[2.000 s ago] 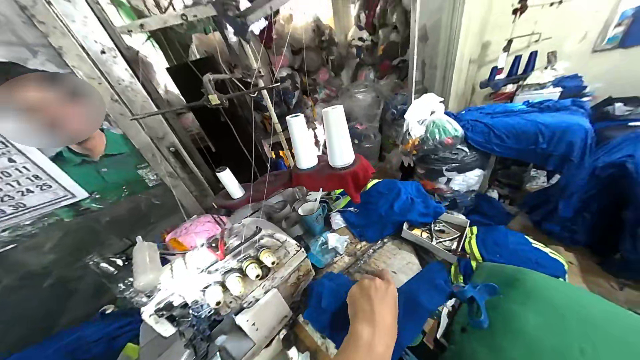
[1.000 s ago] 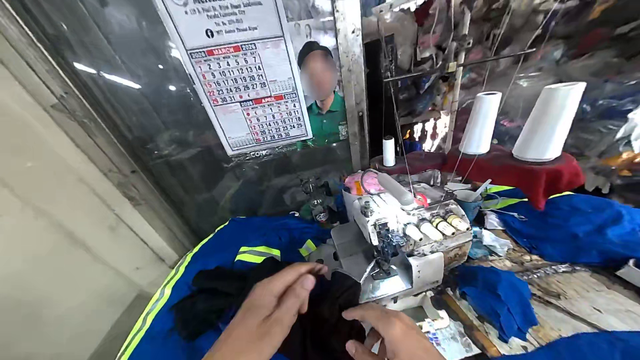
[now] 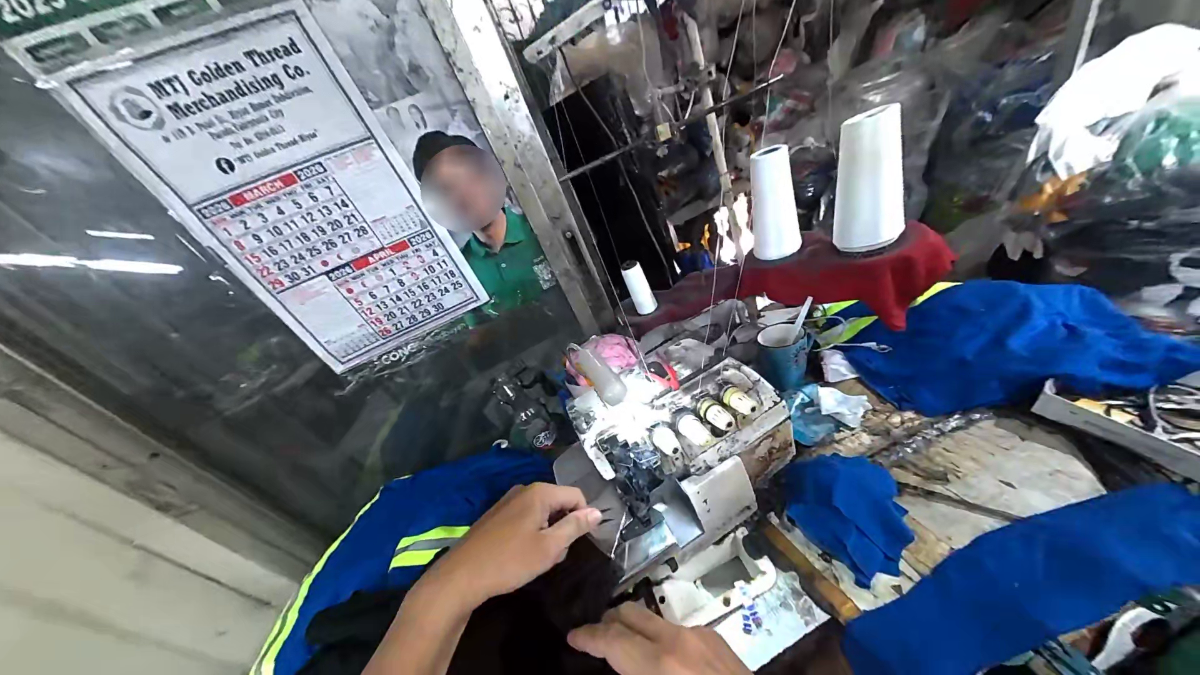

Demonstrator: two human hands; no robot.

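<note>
An overlock sewing machine (image 3: 675, 441) with its lamp lit stands in the middle, several threads running down to it. My left hand (image 3: 516, 544) is beside its presser foot, thumb and fingertips close together at the edge of a dark fabric (image 3: 572, 581). Lower and to the right, my right hand (image 3: 656, 642) lies against the same fabric, its fingers partly cut off by the frame's bottom edge. The fabric's far edge is close to the machine's plate. Blue fabric with reflective stripes (image 3: 422, 511) lies left of my left hand.
White thread cones (image 3: 867, 178) stand on red cloth (image 3: 816, 281) behind the machine. A mug (image 3: 784, 356), blue cloth pieces (image 3: 844, 511) and a box of small items (image 3: 1120, 427) are at the right. A wall calendar (image 3: 281, 187) hangs at the left; a person (image 3: 478, 216) shows beside it.
Two seconds ago a hand was over blue cloth on the table; now both hands are at the dark fabric. Since one second ago my left hand has come nearer the machine's presser foot. The view has turned.
</note>
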